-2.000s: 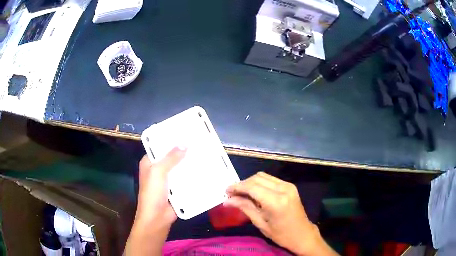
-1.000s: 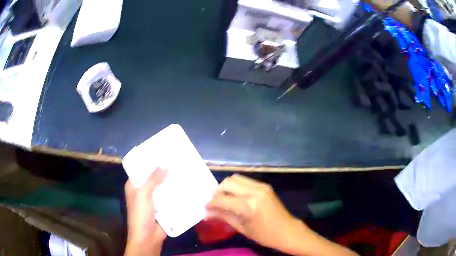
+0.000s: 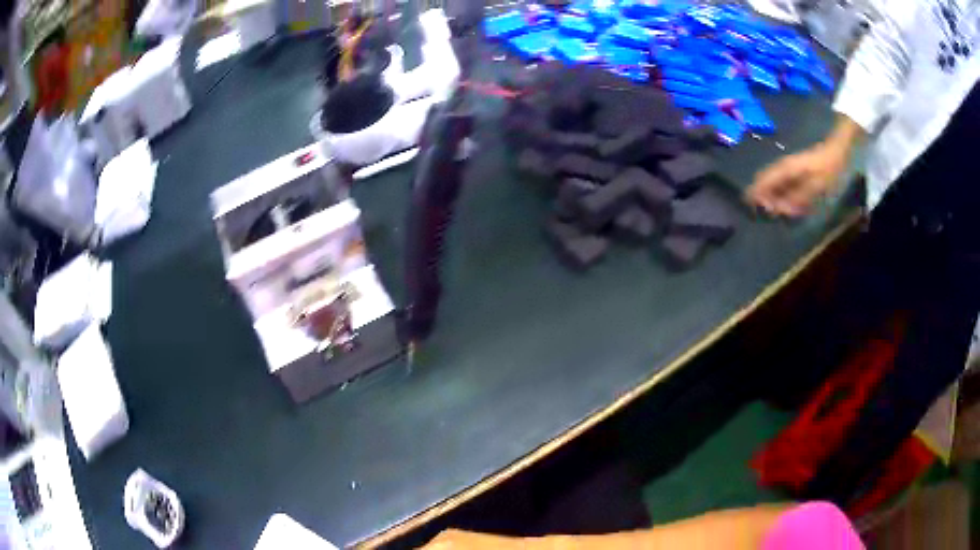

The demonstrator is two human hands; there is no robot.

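A corner of the white back cover (image 3: 290, 534) shows at the bottom edge, over the bench's near edge. My right forearm (image 3: 645, 532) lies along the bottom edge, with a pink sleeve at its right end. My right hand (image 3: 457, 540) is cut off by the bottom edge, so its fingers and any grip are hidden. My left hand is out of the picture.
The screw feeder (image 3: 312, 290) stands beside the upright black electric screwdriver (image 3: 432, 215). Black foam pads (image 3: 634, 193) and blue packs (image 3: 666, 54) are heaped behind. A person's hand (image 3: 801, 183) is at right. White cover stacks (image 3: 91, 392) and the screw cup (image 3: 154, 508) are left.
The view has swung right, bringing a standing person and the heaps into fuller view. The cover and my hands have slid to or past the bottom edge. The screwdriver now appears more upright.
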